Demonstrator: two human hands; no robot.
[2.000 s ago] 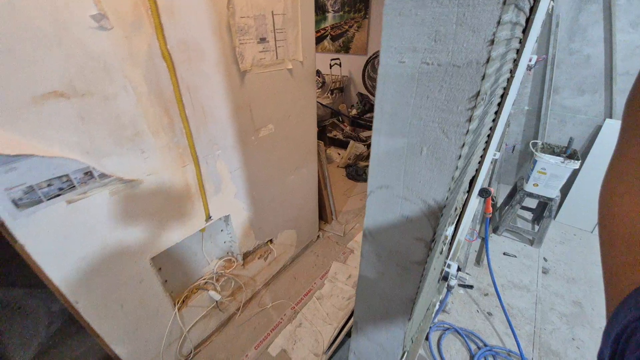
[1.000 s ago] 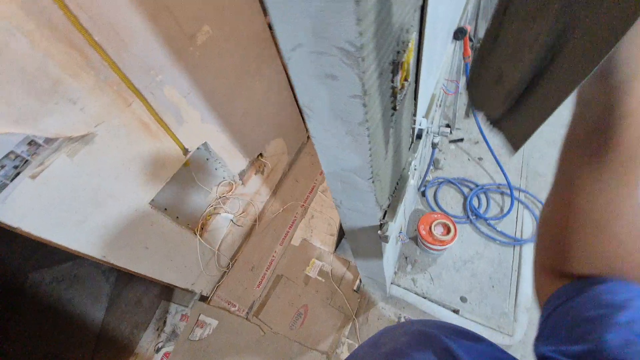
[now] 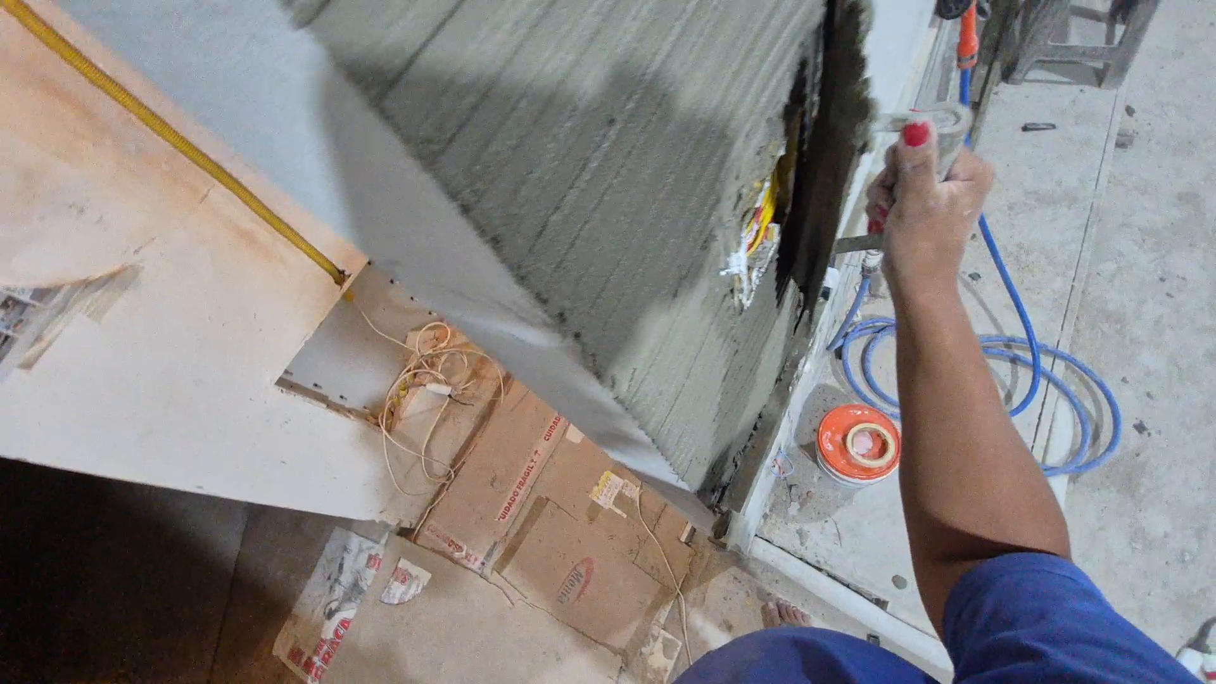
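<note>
My right hand (image 3: 936, 214) is closed around the handle of a plastering trowel (image 3: 836, 142), with red showing at the handle. The trowel's long, mortar-coated blade stands nearly edge-on along the right edge of a wall face coated in ridged grey mortar (image 3: 589, 180). Left of the blade, an opening in the mortar shows yellow, red and white material, perhaps conduit or wires (image 3: 757, 228). The blade hides part of the wall edge. My left hand is out of view.
Below my hand are a coiled blue hose (image 3: 1021, 356) and a white tub with an orange lid (image 3: 858, 445), a ring on top. Flattened cardboard (image 3: 579, 560) covers the floor. Loose cables (image 3: 442, 366) hang from a wall recess at left; a stool (image 3: 1083, 43) stands upper right.
My right hand and the trowel have come into view at the wall's edge; a second ago only my forearm and a blurred grey slab showed at the right. The view has swung downward.
</note>
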